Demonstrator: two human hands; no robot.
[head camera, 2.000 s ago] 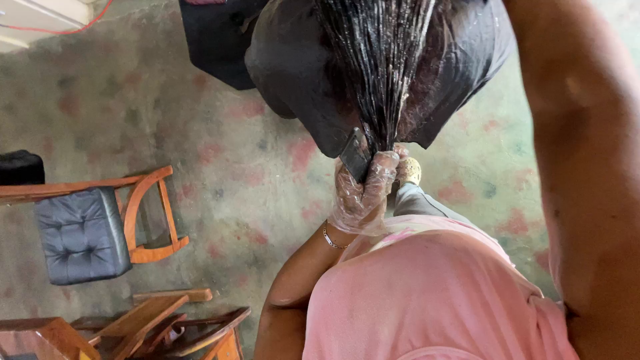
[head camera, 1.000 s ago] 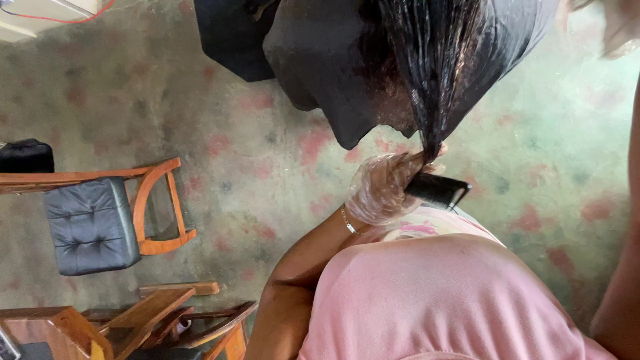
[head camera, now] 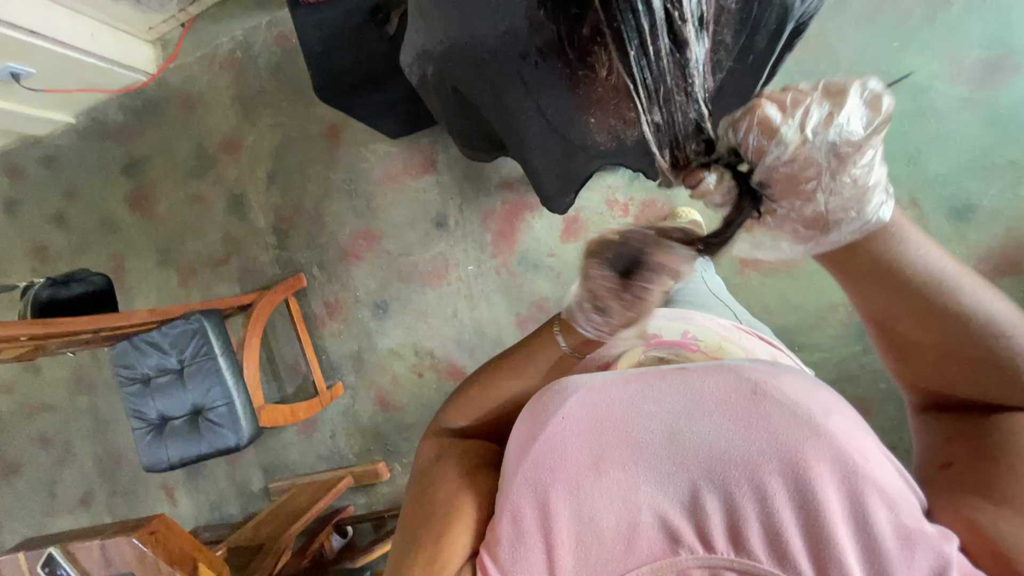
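Long dark hair (head camera: 668, 72), streaked with whitish product, hangs from a person in a black cape (head camera: 520, 104) at the top of the head view. My right hand (head camera: 808, 168), in a clear plastic glove, grips the hair near its lower part. A thin dark pointed tip (head camera: 900, 79) sticks out beyond that hand; the rest of the item is hidden. Below and to the left, my left hand (head camera: 632, 276), also gloved and blurred by motion, holds the end of the hair strand. A bracelet (head camera: 565, 338) is on the left wrist.
At left stands a wooden chair with a tufted black cushion (head camera: 184, 388). Wooden furniture (head camera: 296, 512) fills the lower left corner. A red cord (head camera: 120, 90) runs from a socket on a white surface at the upper left. The floor (head camera: 400, 240) is mottled green and red.
My right hand has come in to the hair from the upper right. The black comb seen earlier in my left hand no longer shows there. The strand now bends between both hands.
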